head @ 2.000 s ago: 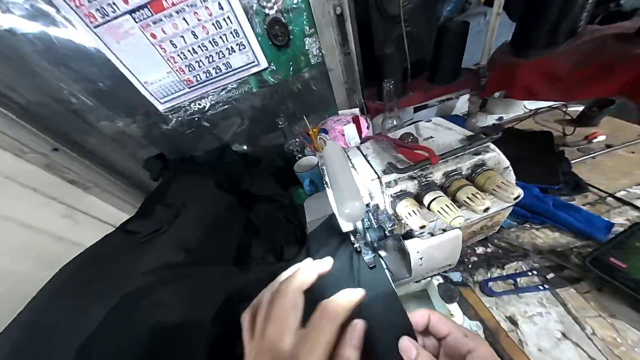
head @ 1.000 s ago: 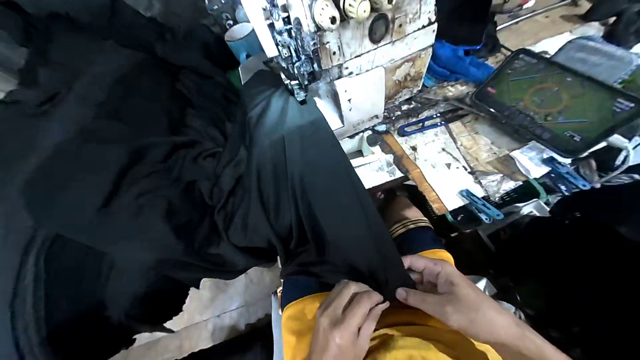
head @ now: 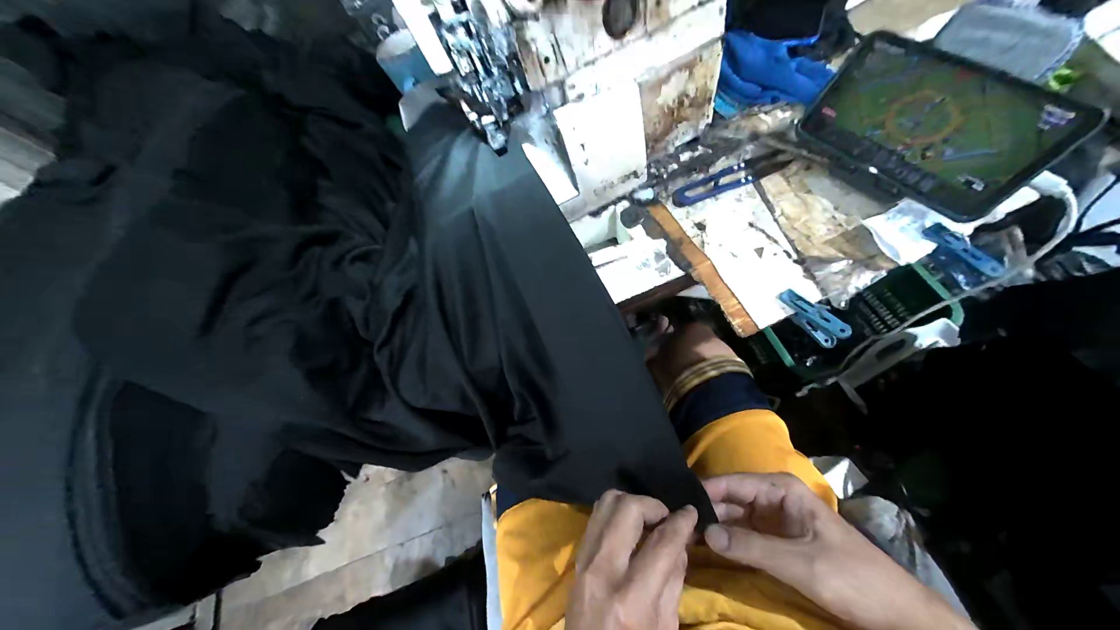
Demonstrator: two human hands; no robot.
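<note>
Black fabric point(head: 560, 324) runs from the presser foot point(head: 495, 136) of an overlock sewing machine point(head: 612, 96) down to my lap. At its near end my left hand point(head: 626, 556) presses fingertips onto the cloth, close to the corner. Just right of it, my right hand point(head: 779, 534) pinches the fabric's right edge between thumb and fingers. The strip's right edge lies fairly straight; the cloth gathers in folds toward the left, where a large heap of it spreads. My yellow shorts show beneath both hands.
Right of the machine lie a dark blue thread snipper point(head: 717, 182), blue plastic clips point(head: 814, 317), a worn wooden strip point(head: 704, 271) and a tablet point(head: 949, 122) with a lit screen. A blue cup point(head: 404, 61) stands behind the fabric, left of the machine's needle area.
Two seconds ago my left hand lay on the fabric near the presser foot; now both hands are at the cloth's near end over my lap. The view has tilted down.
</note>
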